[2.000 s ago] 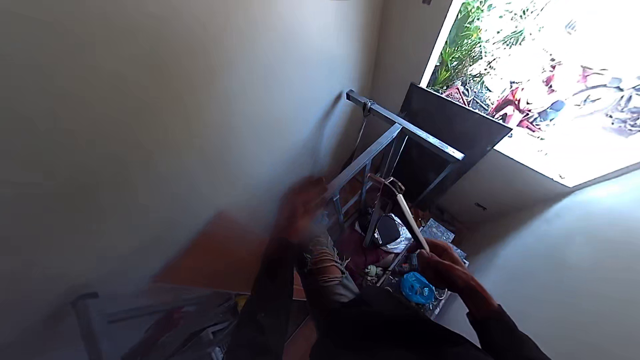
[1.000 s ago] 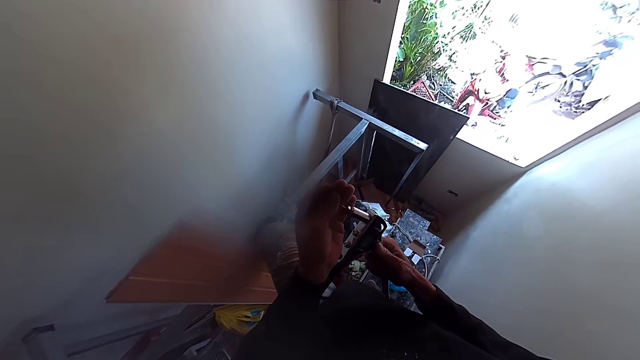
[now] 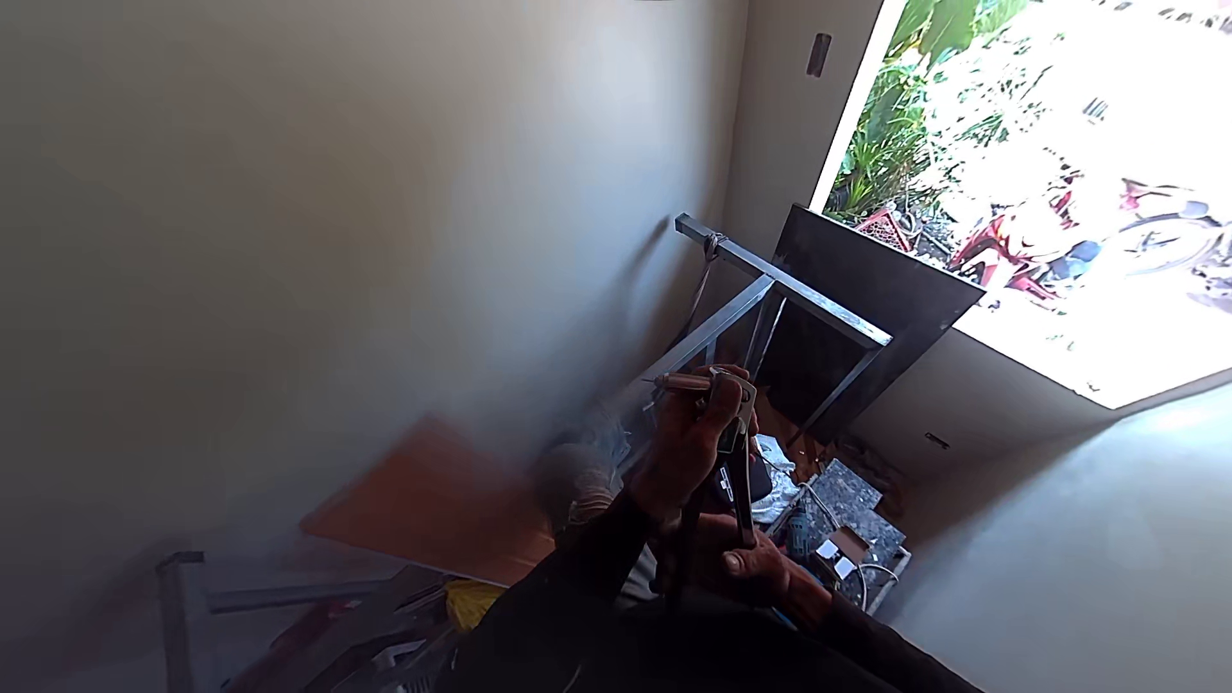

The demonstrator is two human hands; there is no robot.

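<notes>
My left hand [image 3: 685,448] is closed around the metal head of a long-handled pliers-like tool [image 3: 742,481]. A short, pale rod with a thin pointed tip [image 3: 683,382] sticks out to the left between its fingers and the tool's head. Lower down, my right hand [image 3: 756,568] holds the tool near the ends of its dark handles, its thumb lying by one handle. The handles look spread apart, though shadow hides part of them. Just beyond both hands stands a grey metal frame [image 3: 818,303].
A dark panel [image 3: 866,308] leans below the bright window opening. Cables, a small open box [image 3: 842,553] and speckled slabs [image 3: 847,491] lie at lower right. An orange-brown board [image 3: 433,505], a yellow bag [image 3: 472,602] and another metal frame [image 3: 178,616] are at lower left by the wall.
Two seconds ago my hands were apart, with the tool in my right hand. Now my left hand grips its head too, and my right hand is below.
</notes>
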